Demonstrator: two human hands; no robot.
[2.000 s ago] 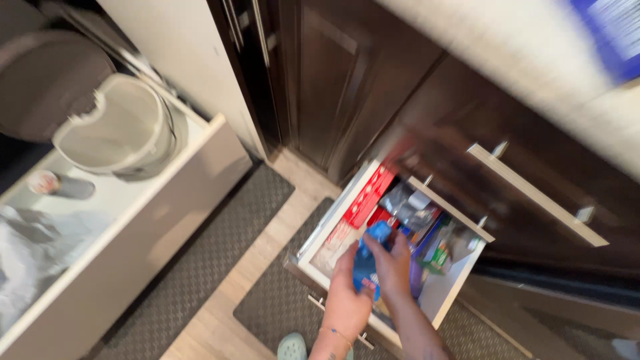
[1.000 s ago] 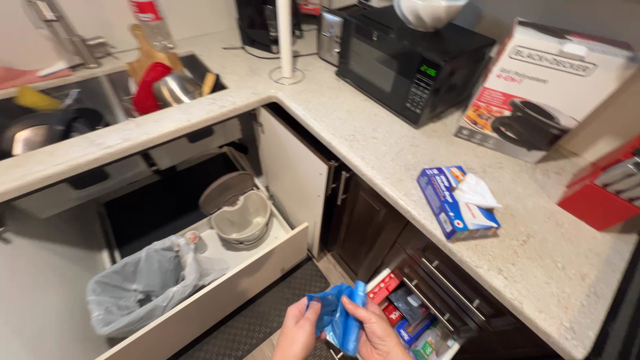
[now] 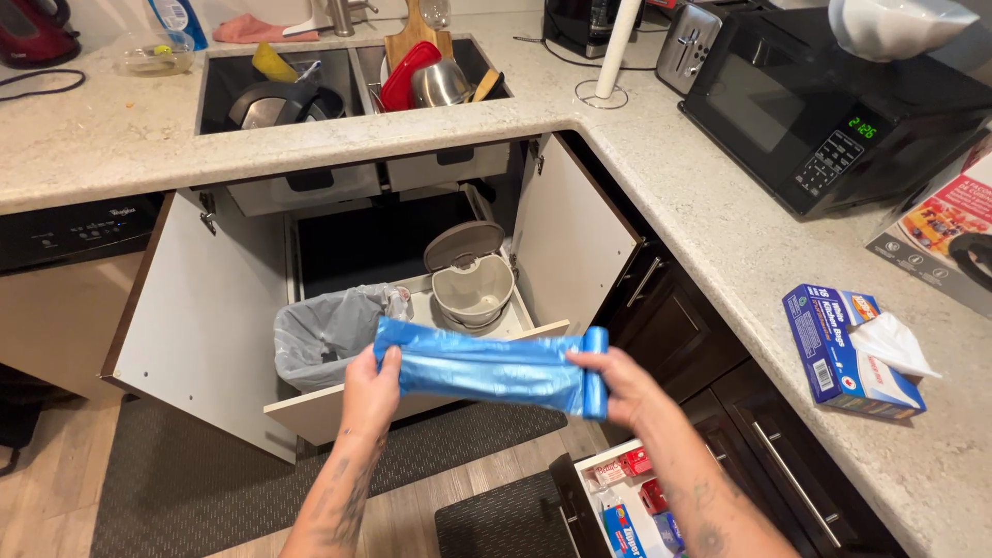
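A blue plastic bag, partly unrolled, stretches between my two hands. My left hand pinches its loose end. At the other end, my right hand grips the bag roll. Behind the bag, in the pull-out under the sink, stand a bin with a grey liner and, to its right, a small beige bin with its brown lid raised; it has no liner. The box of kitchen bags lies on the counter at the right, a white bag poking out of it.
Cabinet doors stand open on both sides of the pull-out. An open drawer with boxes is at lower right. The counter holds a microwave and a toaster. Dishes fill the double sink.
The blue plastic, bunched between my hands before, is now drawn out lengthwise, and my hands have moved apart. The view has swung from the drawer up toward the sink.
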